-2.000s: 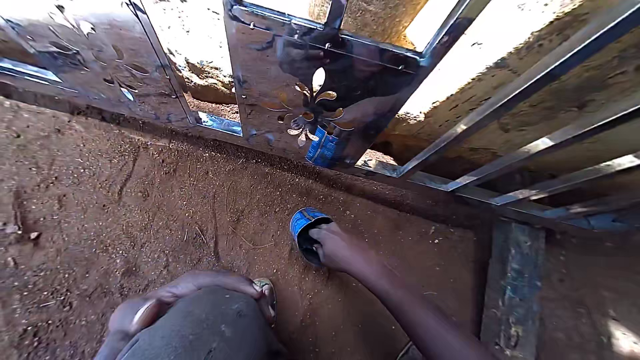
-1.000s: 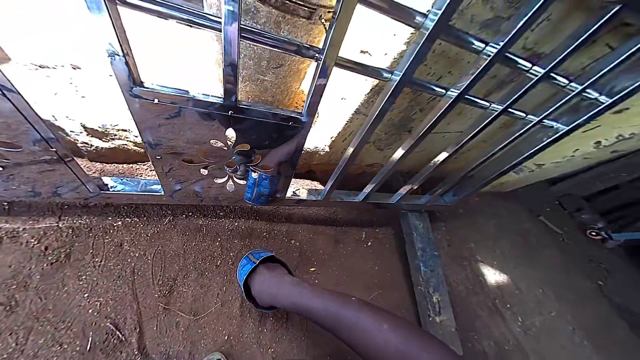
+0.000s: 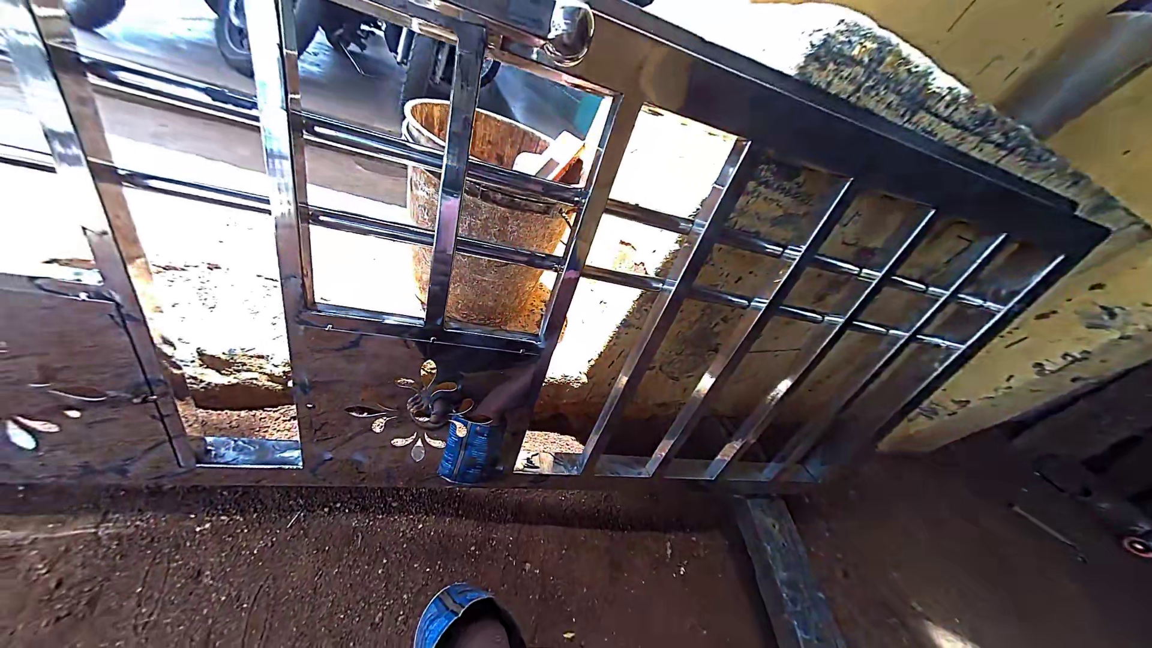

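A blue round container (image 3: 441, 612) with a dark opening stands at the bottom edge. My right hand (image 3: 481, 634) is at its opening; only a little skin shows, and the fingers are hidden inside or cut off by the frame. Just ahead stands a shiny metal gate (image 3: 576, 351) of bars and sheet panels. A dark polished panel (image 3: 342, 441) with a cut-out flower pattern mirrors the blue container and a hand. My left hand is out of view.
Brown bare ground (image 3: 270, 567) lies in front of the gate. A worn wooden beam (image 3: 787, 567) runs under its right part. Behind the bars stand a stained bucket (image 3: 486, 279) and motorcycle wheels (image 3: 236, 36). A yellow wall (image 3: 981, 396) rises at right.
The view has tilted up towards the gate, bringing the bucket into sight. The blue container and my right arm now show only at the bottom edge; the cloth-covered knee is out of view.
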